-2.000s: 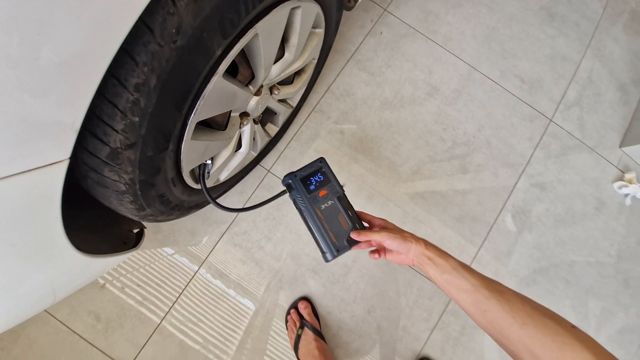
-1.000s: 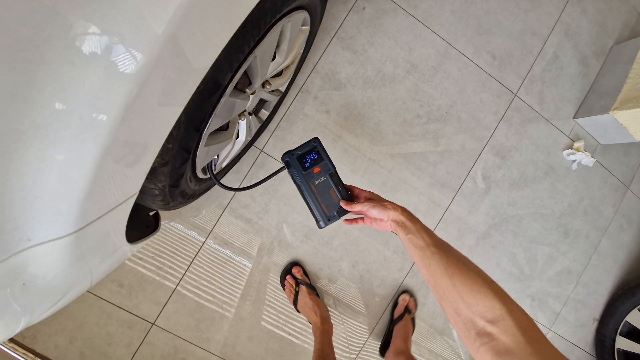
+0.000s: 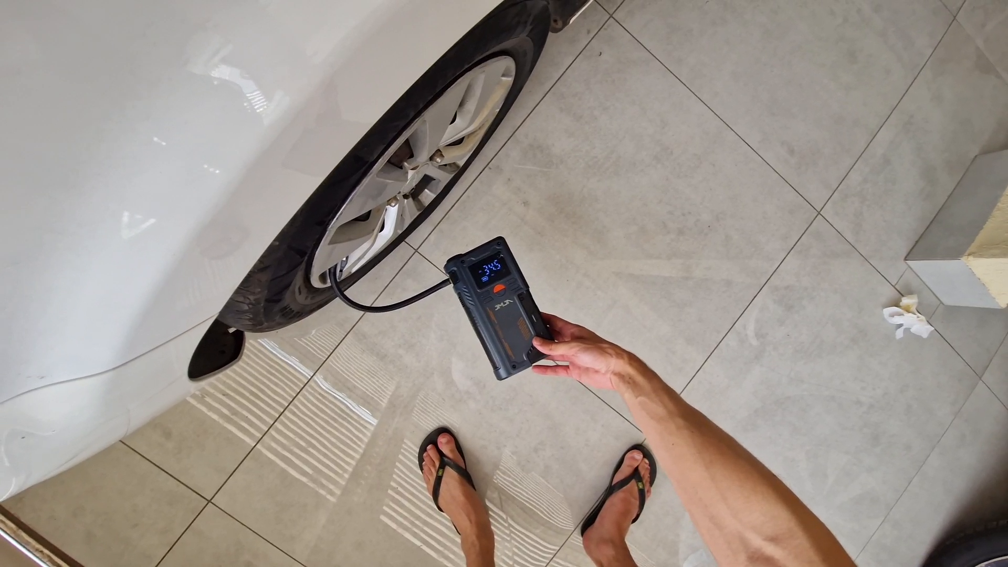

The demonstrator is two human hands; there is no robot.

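Note:
My right hand (image 3: 581,352) holds a dark grey portable tyre inflator (image 3: 498,315) by its lower end, thumb on the front face. Its small display (image 3: 489,269) is lit with blue digits, and an orange button lies below it. A black air hose (image 3: 387,306) curves from the inflator's upper left side to the lower rim of a car wheel (image 3: 417,173); the joint at the valve is too small to make out. The black tyre (image 3: 272,291) sits under the white car body (image 3: 157,157). My left hand is not in view.
Two feet in black flip-flops (image 3: 453,472) stand on the grey tiled floor below the inflator. A crumpled white tissue (image 3: 907,316) lies at the right, near a grey block-like base (image 3: 957,213). Part of another tyre (image 3: 972,547) shows at the bottom right corner. A black mud flap (image 3: 216,350) hangs behind the wheel.
The view has shifted markedly, so both feet and more floor now show. My right hand keeps its hold on the inflator, and the hose still runs to the wheel.

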